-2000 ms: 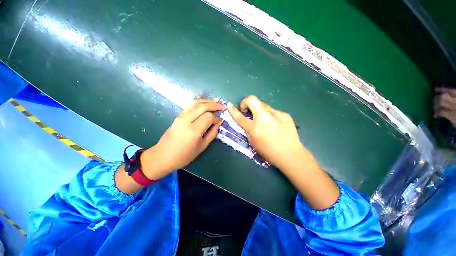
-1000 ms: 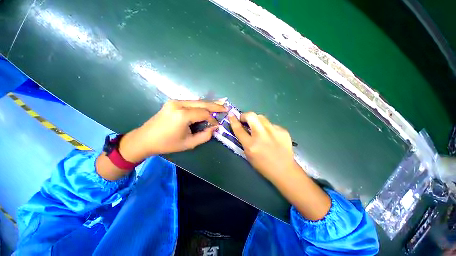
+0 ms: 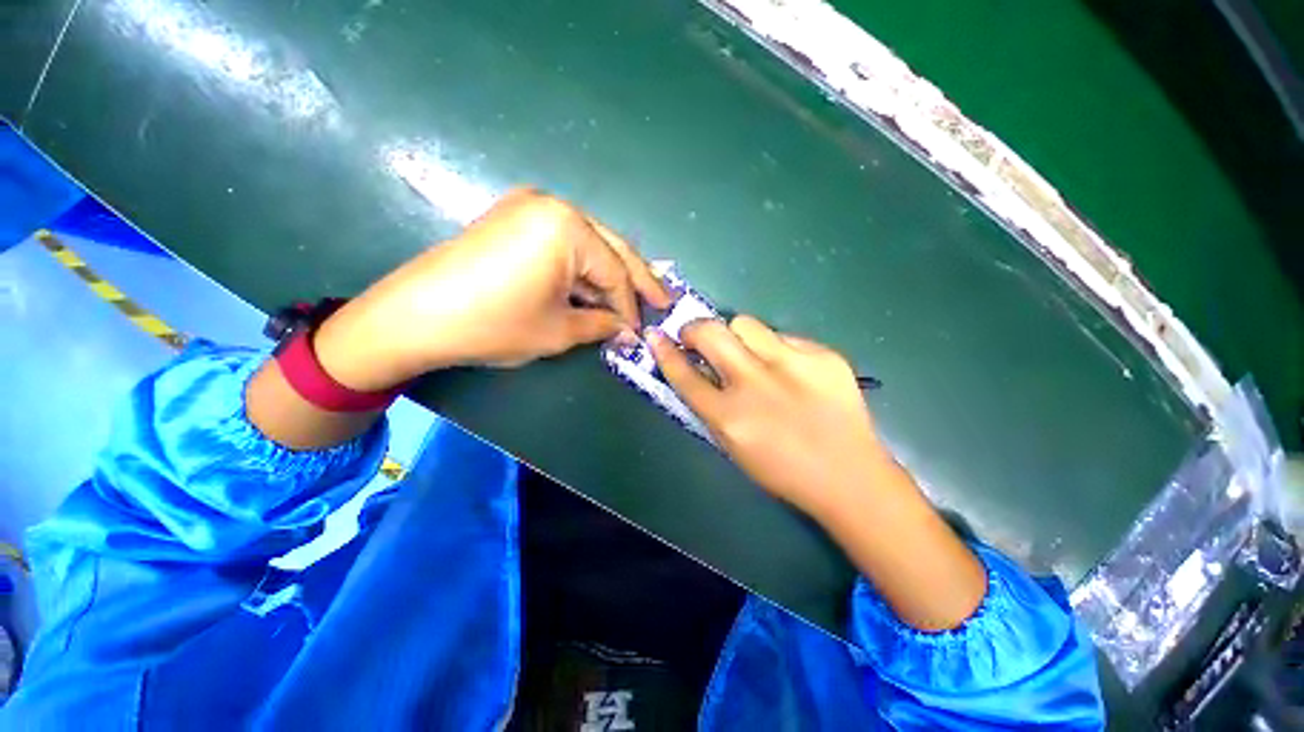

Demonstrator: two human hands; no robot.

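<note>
An opened phone assembly [image 3: 661, 383], silvery-white with dark parts, lies slanted on the green mat, partly covered by both hands. My left hand [image 3: 536, 286] is over its upper left end, with thumb and fingertips closed together at the phone. Whether they pinch a small part cannot be told. My right hand [image 3: 779, 408] rests over the phone's right side, with its thumb and index fingertip on the inner face. A thin black stick [image 3: 868, 383] pokes out behind the right hand's knuckles, tucked in the hand. A red strap [image 3: 318, 375] is on my left wrist.
The dark-green bench mat [image 3: 572, 100] has a worn white edge [image 3: 987, 150], with the green belt [image 3: 1087, 86] beyond it. A clear plastic bag [image 3: 1166, 572] lies at the right, beside a dark object at the lower right corner.
My left hand has turned, its back raised and its fingertips brought together at the phone. My right hand has shifted only slightly. More of the black stick shows.
</note>
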